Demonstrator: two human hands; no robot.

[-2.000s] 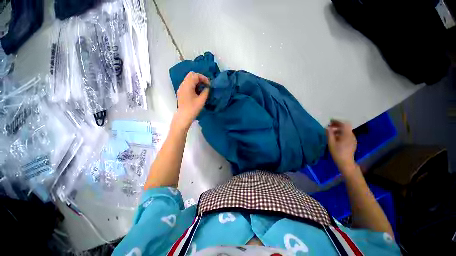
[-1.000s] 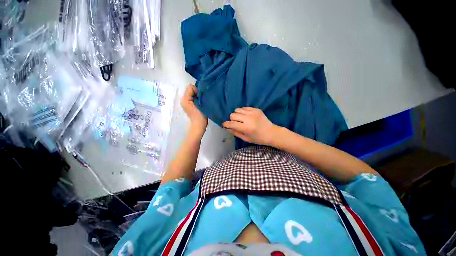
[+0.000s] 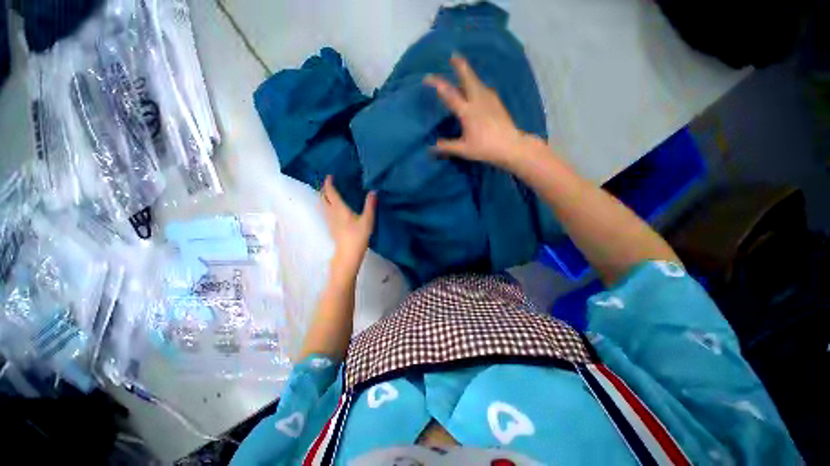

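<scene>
A teal garment lies loosely bunched on the white table in front of me, its lower end hanging at the table edge by the checked apron. A gathered part of it lies at the upper left and another at the top. My left hand is at the garment's left edge, thumb and fingers apart, holding nothing. My right hand is over the upper middle of the garment, fingers spread, holding nothing; whether it touches the cloth is hard to tell.
Clear plastic bags with black print lie at the left, with more crumpled bags below. A small black loop lies beside a light-blue-patched packet. Black cloth is at the upper right. A blue bin stands beyond the table's right edge.
My right hand has moved up and opened over the garment. My left hand has opened at the left edge. The garment's right part now reaches farther up the table.
</scene>
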